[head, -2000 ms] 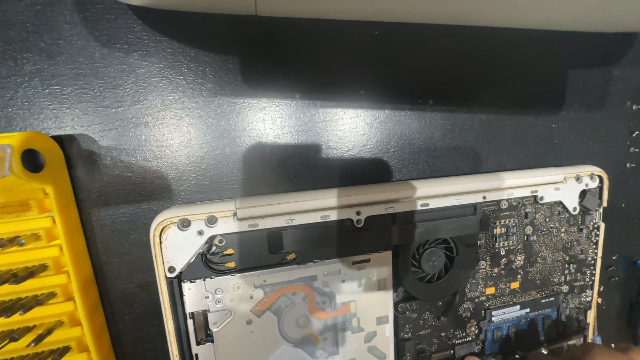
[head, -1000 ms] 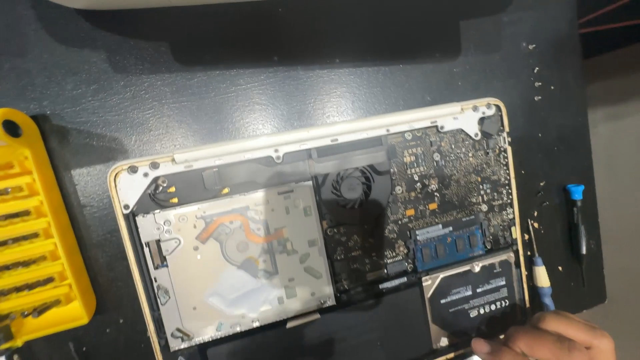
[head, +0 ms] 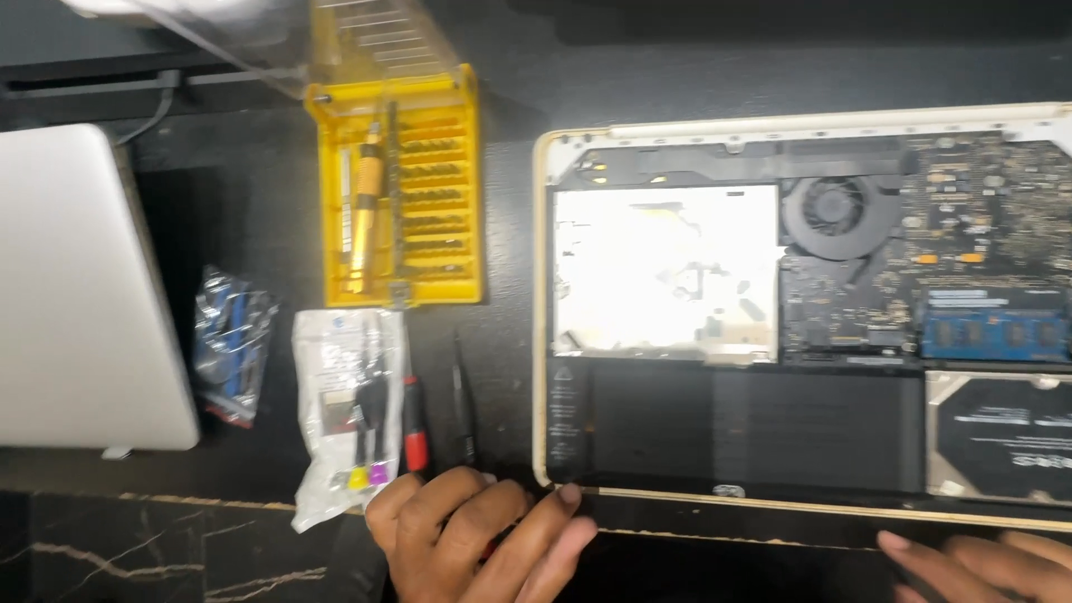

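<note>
An opened laptop (head: 729, 494) lies with its insides showing: an optical drive (head: 666, 272) in glare, a fan (head: 833, 209), a circuit board (head: 997, 201), a blue memory module (head: 997, 333), a black battery (head: 754, 427) and a hard drive (head: 1005, 435). My left hand (head: 477, 536) is at the laptop's lower left corner, fingers curled; something red shows partly beneath them, so its grip is unclear. Below the laptop's front edge, near the hard drive, is my right hand (head: 980, 565), partly cut off by the frame, its fingers blurred.
A yellow bit case (head: 477, 193) with a clear lid stands left of the laptop. Below it lie a plastic bag of tools (head: 347, 419), a red and black screwdriver (head: 414, 423) and a thin black tool (head: 462, 402). Farther left are a bag with blue tools (head: 233, 343) and a silver laptop (head: 84, 293).
The view has swung left, bringing the tool bags and silver laptop into sight. My left hand has come into view. My right hand, over the hard drive a second ago, is now below the laptop's front edge.
</note>
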